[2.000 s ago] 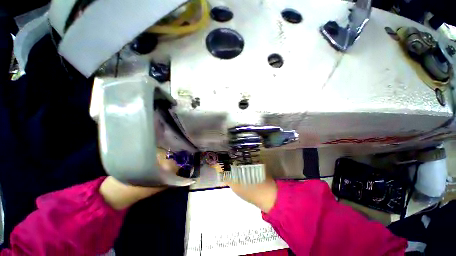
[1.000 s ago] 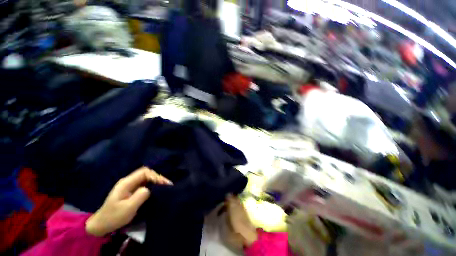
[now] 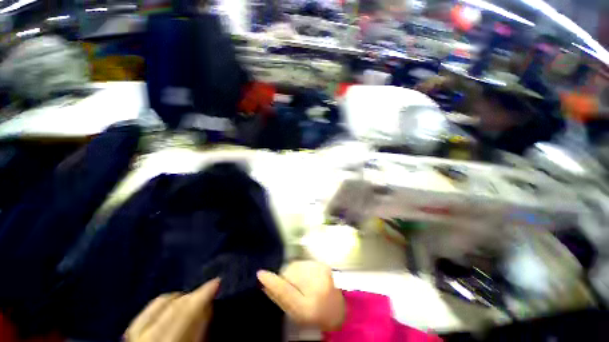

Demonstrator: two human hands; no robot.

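Note:
A dark garment piece (image 3: 227,220) lies bunched on the white sewing table (image 3: 300,174) in front of me, left of the machine. My left hand (image 3: 177,317) is at the lower edge of the picture, partly cut off, and grips the cloth. My right hand (image 3: 304,294), in a pink sleeve, holds the cloth's right side, with thumb and finger at its edge. The sewing machine (image 3: 454,200) stands to the right, with a yellowish lit needle area (image 3: 334,244). The frame is blurred, so the fingertips' exact hold is unclear.
More dark cloth (image 3: 60,194) is piled at the left. A bulky white plastic bag (image 3: 394,117) lies behind the machine. Dark garments (image 3: 193,67) hang beyond the table. Another white table (image 3: 80,110) stands at the back left. A shiny black item (image 3: 474,284) is under the machine arm.
The view has swung from a close look at the machine to the table and cloth, then further right. The hands have left the needle area and now sit closer together on the dark cloth.

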